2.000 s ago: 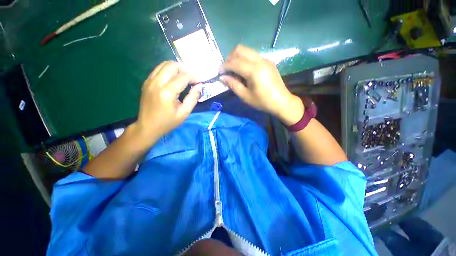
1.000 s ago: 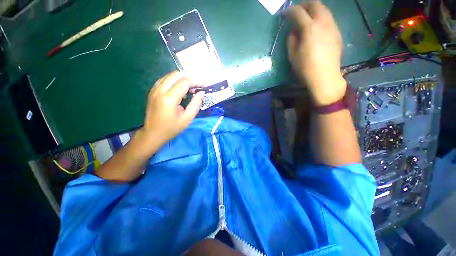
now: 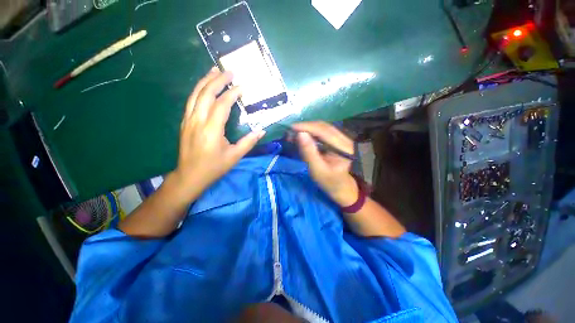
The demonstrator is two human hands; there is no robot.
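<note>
A phone body [image 3: 252, 69] lies on the green mat in front of me, with a dark upper end with a camera hole, a bright white middle and a dark strip near its lower end. My left hand [image 3: 211, 126] lies against its left edge, fingers spread, thumb at the lower corner. My right hand [image 3: 325, 151] is right of the lower end, holding thin dark tweezers [image 3: 335, 150] with the tip pointing left toward the phone's lower end. The tip is blurred; I cannot tell whether it touches.
A pale stick with a red tip [image 3: 101, 58] and thin wire strands [image 3: 113, 82] lie left. A dark glossy slab [image 3: 52, 158] is at far left. A white card [image 3: 336, 9] is at the back. The grey parts tray [image 3: 444, 183] and yellow unit with red light [image 3: 529, 50] are at right.
My right hand left the phone, reached to the back right and came back with the tweezers, which lay on the mat earlier. My left hand has opened along the phone's left edge.
</note>
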